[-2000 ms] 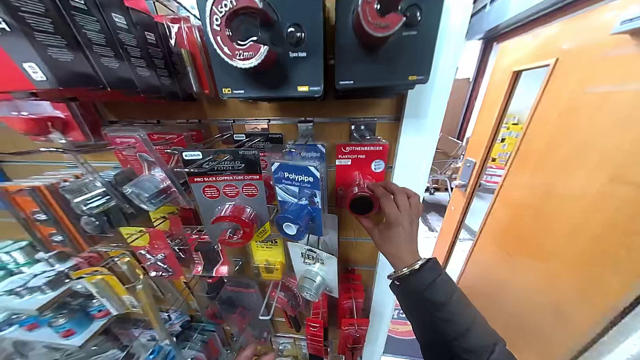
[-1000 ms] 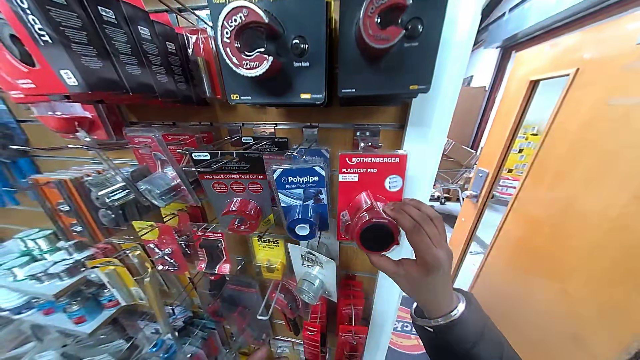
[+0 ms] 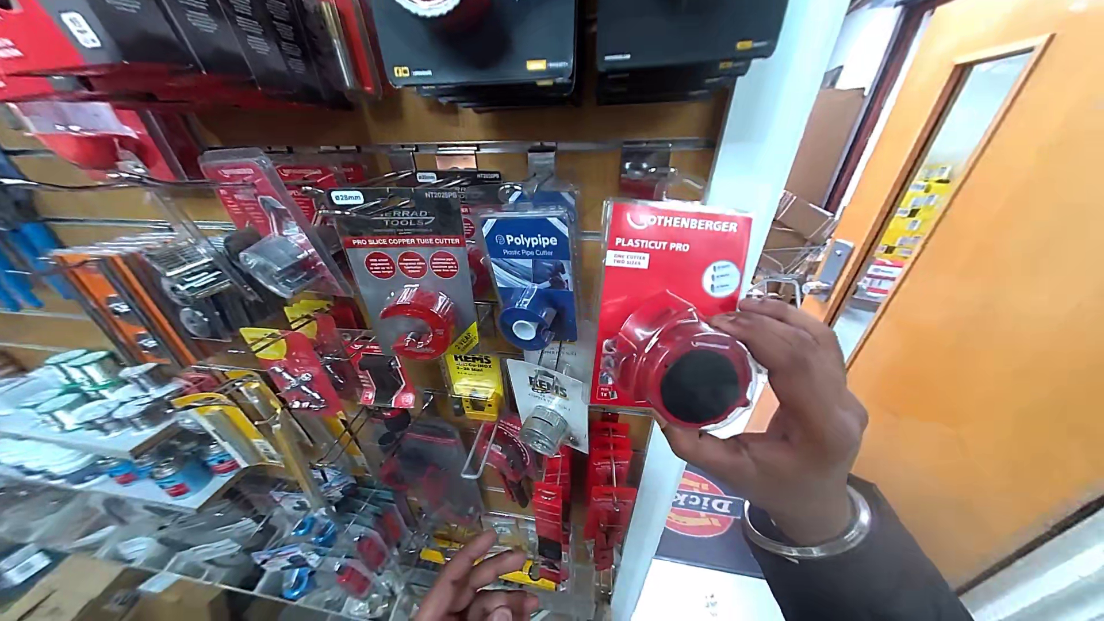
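My right hand (image 3: 780, 414) grips the clear blister of a red Rothenberger plastic pipe cutter pack (image 3: 677, 310), thumb below and fingers along its right side. The cutter is round and red with a dark disc at its front. Left of it hang a blue Polypipe plastic pipe cutter pack (image 3: 530, 276) and a grey and red copper tube cutter pack (image 3: 410, 276). At the bottom centre, my left hand (image 3: 483, 586) is partly in view, fingers apart and holding nothing, below the hanging packs. Whether the red pack is still on its hook is unclear.
Below hang a yellow REMS pack (image 3: 476, 384) and a pale REMS pack (image 3: 548, 405). Black boxed cutters (image 3: 483, 43) are above. Solder reels (image 3: 82, 379) stand on a shelf at left. A white post (image 3: 759, 112) and an orange wooden door (image 3: 992, 345) are at right.
The red cutter pack, gripped by my right hand, appears larger and nearer. My left hand shows more at the bottom. The view has moved closer to the rack.
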